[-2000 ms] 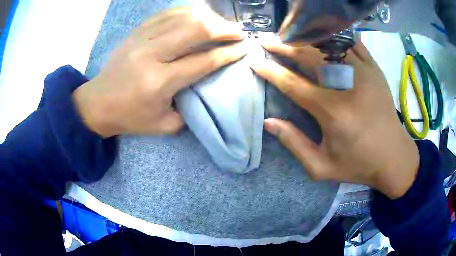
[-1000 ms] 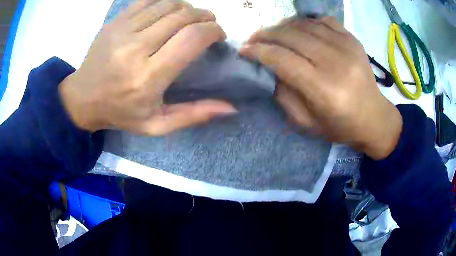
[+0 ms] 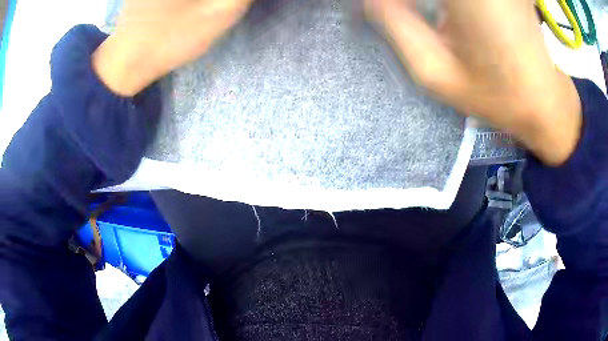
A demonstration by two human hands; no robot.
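Note:
The grey main panel (image 3: 300, 113), flecked and edged in white with a few loose threads, lies over the table's front edge. My left hand (image 3: 170, 40) is at the top left on the panel, blurred and cut off by the top edge. My right hand (image 3: 480, 60) is at the top right over the panel, also blurred, with its fingertips partly out of the picture. Whether either hand grips the cloth is hidden. The machine head and the paler grey piece are not in view.
Scissors with yellow and green handle loops (image 3: 563, 20) lie at the top right, cut off by the edge. A measuring tape (image 3: 497, 136) runs along the table's front edge. A blue plastic basket (image 3: 137, 243) is below left. Pale fabric scraps (image 3: 530, 266) are below right.
The view has tipped down, so the machine and most of the scissors have left the picture. The paler piece between my hands is no longer visible. My hands now appear higher and farther apart.

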